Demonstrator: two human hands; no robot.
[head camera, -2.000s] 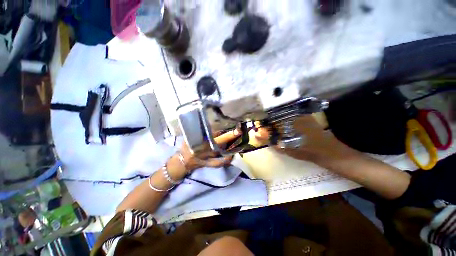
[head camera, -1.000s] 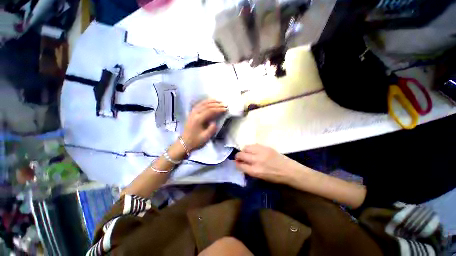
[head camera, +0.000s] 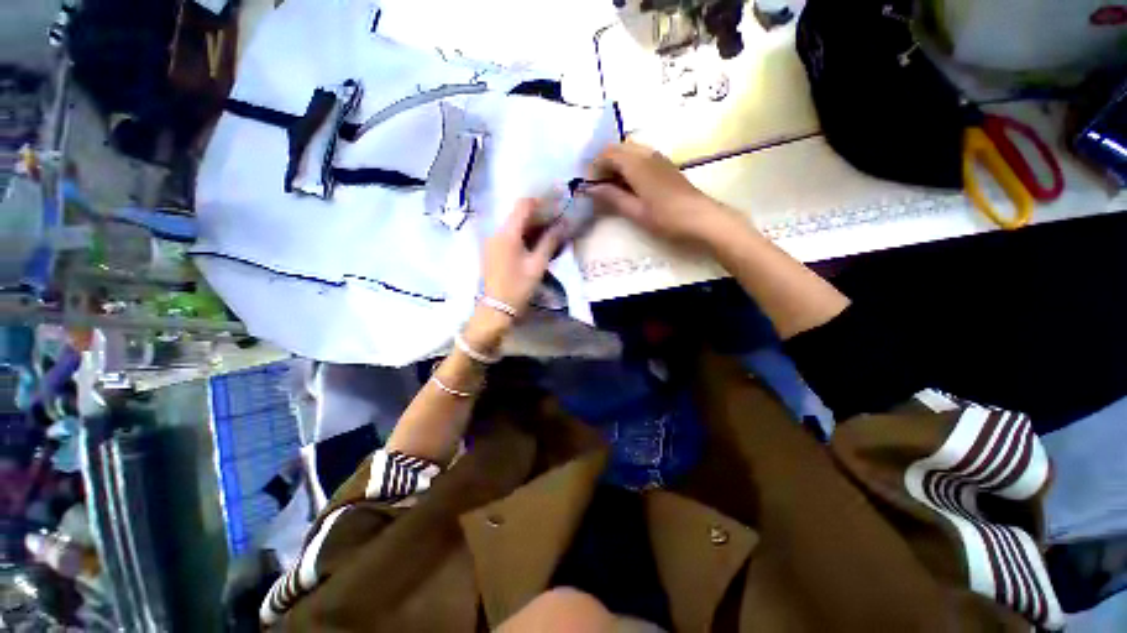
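Observation:
A large pale garment panel (head camera: 396, 266) lies on the white table, with black strips and small pale pieces on its left part. My left hand (head camera: 522, 257) pinches the panel's right edge. My right hand (head camera: 649, 192) pinches the same edge just to the right, its fingertips close to my left fingers at a small dark spot. Part of the panel hangs over the table's front edge below my hands. The exact finger grip is small and blurred.
The cream needle plate area (head camera: 704, 124) and presser foot parts (head camera: 711, 22) are at the top. A black pouch (head camera: 871, 105) and red-and-yellow scissors (head camera: 1016, 171) lie right. A phone (head camera: 1104, 130) is far right. A blue crate (head camera: 247, 451) stands lower left.
The panel has come away from under the machine head, which has moved up out of view as the view shifted. My right hand has risen from the front edge to the panel's right edge.

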